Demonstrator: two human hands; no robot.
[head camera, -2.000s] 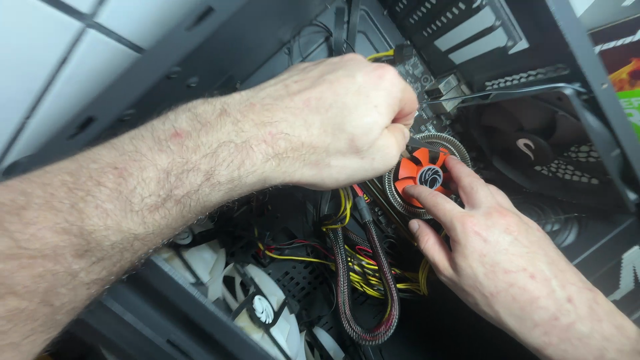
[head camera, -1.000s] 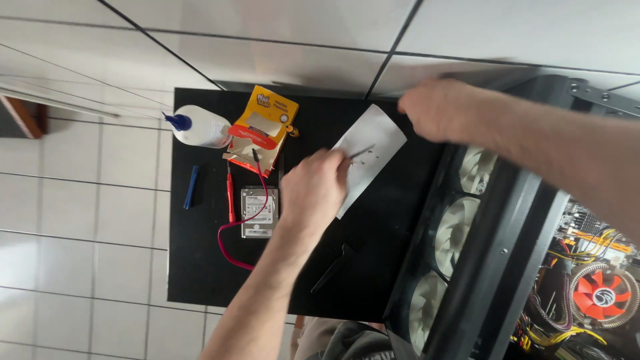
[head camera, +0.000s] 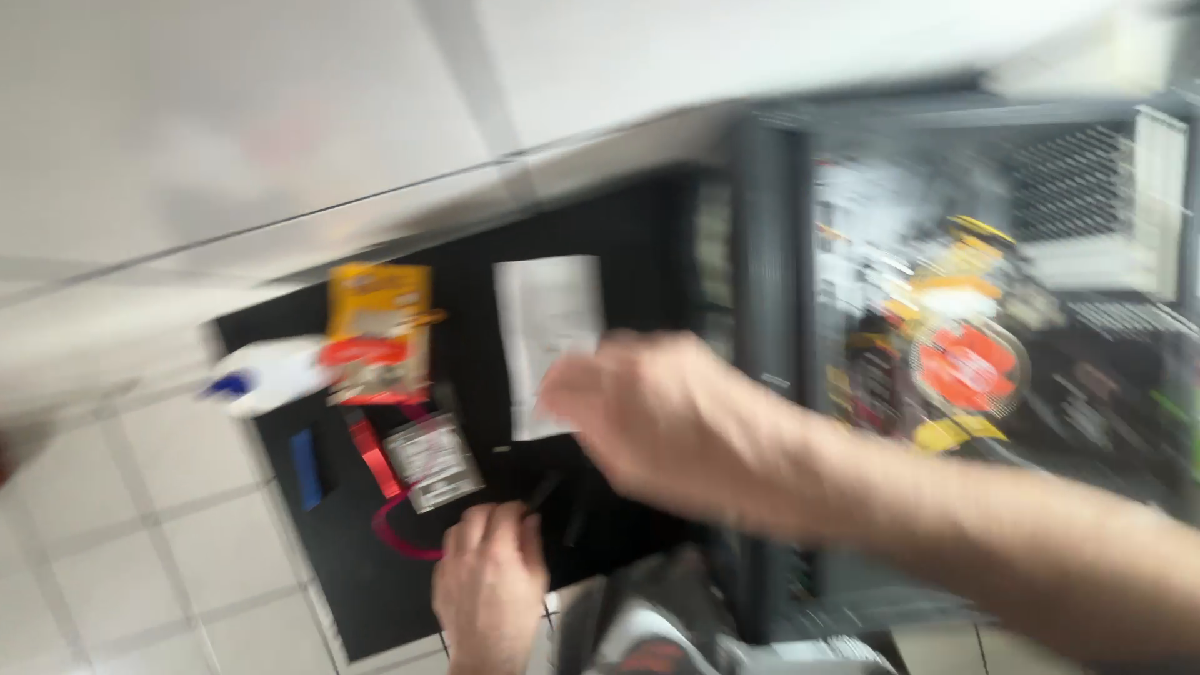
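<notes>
My right hand (head camera: 637, 403) is over the lower right part of a white paper sheet (head camera: 548, 319), fingers bent together; blur hides whether it pinches anything. Low on the black tabletop (head camera: 366, 591), my left hand (head camera: 492, 581) lies palm down beside a pink-red cable (head camera: 398, 539) and a hard drive (head camera: 436, 464). A dark, slim thing lies near its fingertips, and whether it is held cannot be told. Left of the drive are a red tool (head camera: 373, 455) and a blue tool (head camera: 306, 469).
A yellow and red packet (head camera: 380, 328) and a white bottle with a blue tip (head camera: 272, 375) lie at the upper left. At the right stands an open computer case (head camera: 773, 281) with an orange-red cooler fan (head camera: 966, 366) and cables. A tiled wall borders the table.
My left hand has moved from the paper, where it held a thin metal tool, down beside the hard drive. My right hand is now over the paper. The view has tilted.
</notes>
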